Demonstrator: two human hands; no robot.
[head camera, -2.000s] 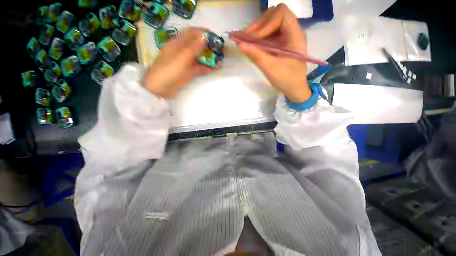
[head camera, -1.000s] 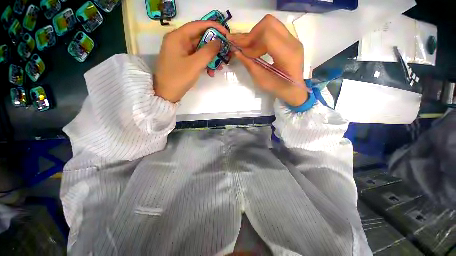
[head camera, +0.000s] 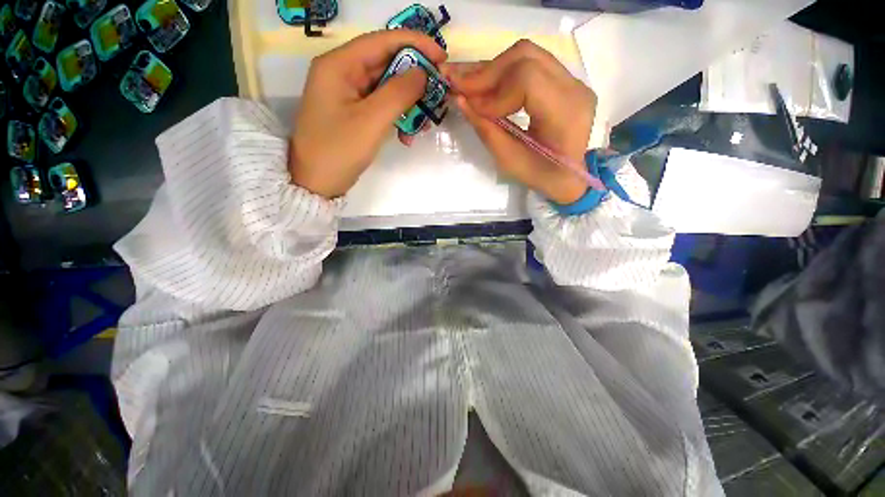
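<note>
My left hand (head camera: 342, 118) holds an open watch case (head camera: 411, 89) with a teal rim and dark inside, above the white mat (head camera: 427, 190). A short black piece sticks out at the case's lower right edge. My right hand (head camera: 529, 116) grips pink tweezers (head camera: 551, 153); their tip is at the right edge of the case, partly hidden by the fingers. A second watch case (head camera: 419, 21) lies just beyond the held one, with a black piece at its edge. A third case (head camera: 307, 10) lies at the far left of the mat, partly cut off.
Many similar cases (head camera: 147, 82) lie on the dark green bench at left. A blue box (head camera: 631, 3) is at the far edge. At right are white paper (head camera: 736, 192), a dark slim tool (head camera: 782, 113) and small white squares. Dark cloth (head camera: 835, 301) shows at the right edge.
The left hand has brought the held case upright and closer to the tweezers, which have moved down to its edge. A second case now shows beyond it. The view has shifted, moving the bench cases leftward.
</note>
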